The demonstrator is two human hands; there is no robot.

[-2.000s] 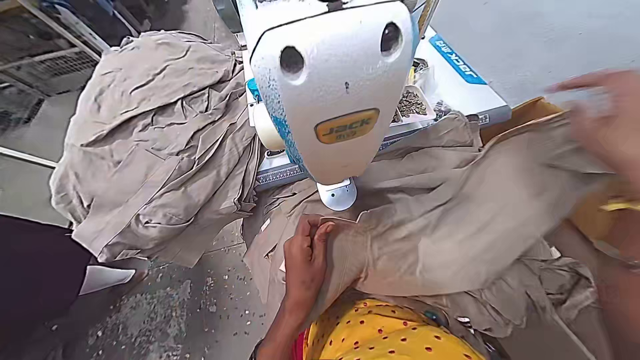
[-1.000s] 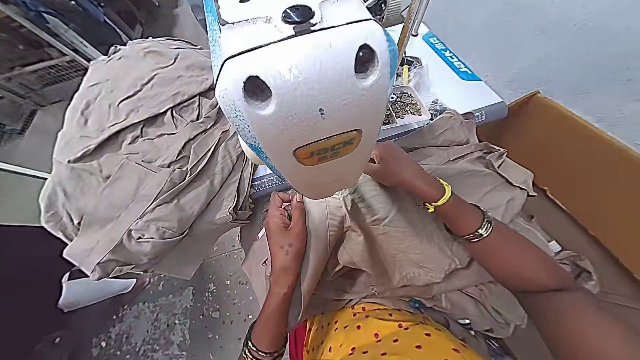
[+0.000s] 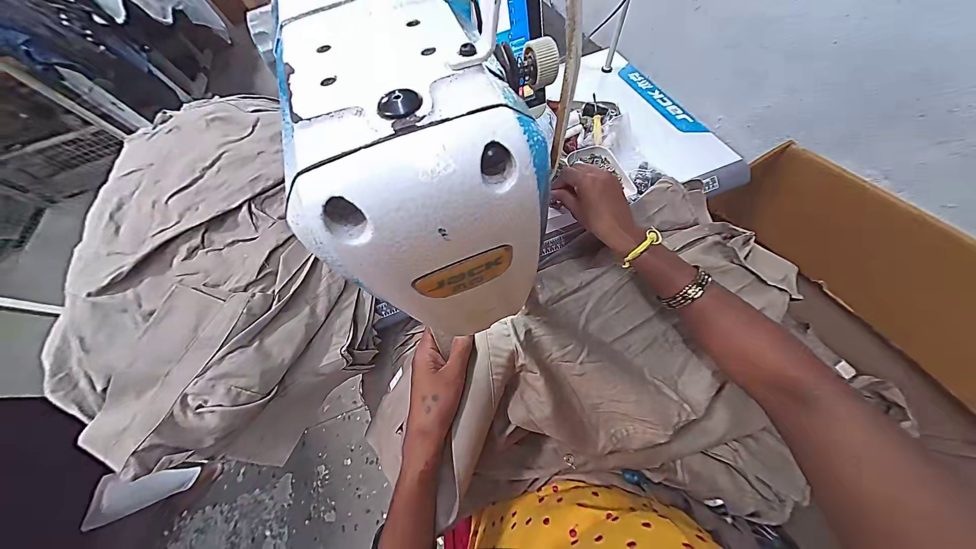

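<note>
A white Jack sewing machine head fills the upper middle and hides its working end. Below its tip my left hand grips the folded edge of a beige cloth garment, which spreads over my lap and to the right. My right hand is behind the machine head at the right, beside a small white tray of small metal parts. Its fingertips are pinched together and partly hidden by the head, so I cannot tell whether they hold anything.
A large heap of beige garments lies left of the machine. At the right stands an open cardboard box. The white machine table holds a yellow-handled tool and a thread stand rod. Part of a person in dark clothing shows at the lower left.
My right hand was at the far right on the garment, then came in beside the machine head, and is now by the parts tray. My left hand stays on the cloth. The view has shifted.
</note>
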